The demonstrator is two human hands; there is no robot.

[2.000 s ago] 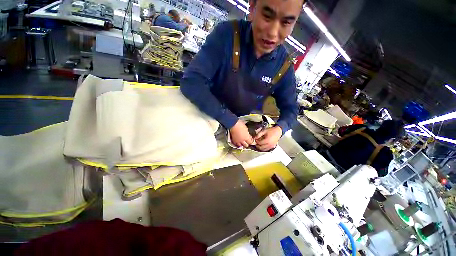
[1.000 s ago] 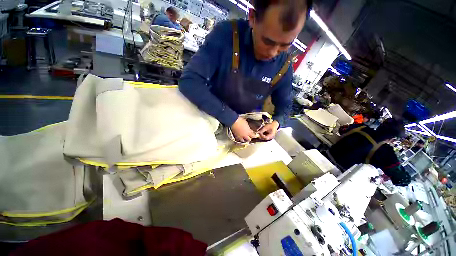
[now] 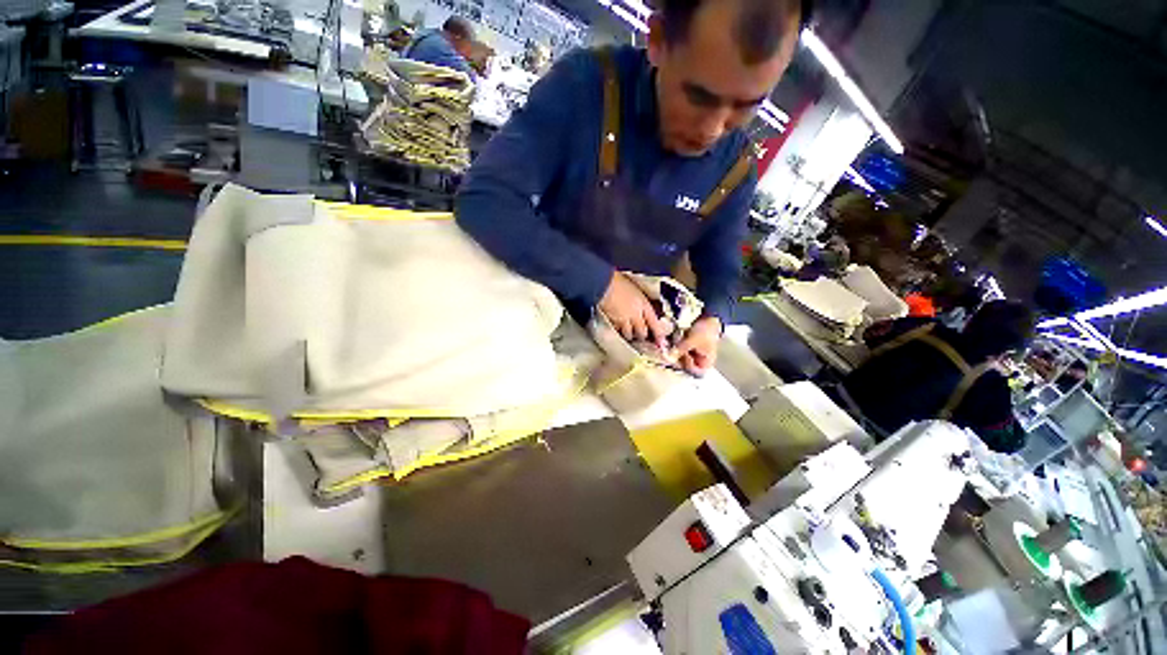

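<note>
Neither of my hands is in view. Several beige bag panels (image 3: 397, 320) with bright yellow edge binding lie piled on the white machine table (image 3: 320, 527), left of centre. More beige cloth (image 3: 103, 435) with yellow edges hangs at the far left. The white sewing machine (image 3: 717, 563) with a red switch and blue hose stands at the lower right, beside a dark metal plate (image 3: 512, 512) and a yellow section (image 3: 691, 448). A dark red sleeve or garment (image 3: 294, 614) fills the bottom edge.
Across the table a person in a dark apron (image 3: 653, 192) bends over, both hands on a small beige bag piece (image 3: 627, 352). Another person in dark clothes (image 3: 934, 365) is at the right. Thread cones (image 3: 1049, 544) stand behind the machine. A beige pile (image 3: 422, 115) is further back.
The person opposite has lowered their head since the earliest frame. Their hands and the bag piece have shifted slightly, the piece now lying lower on the table. The machine and large pile stay put.
</note>
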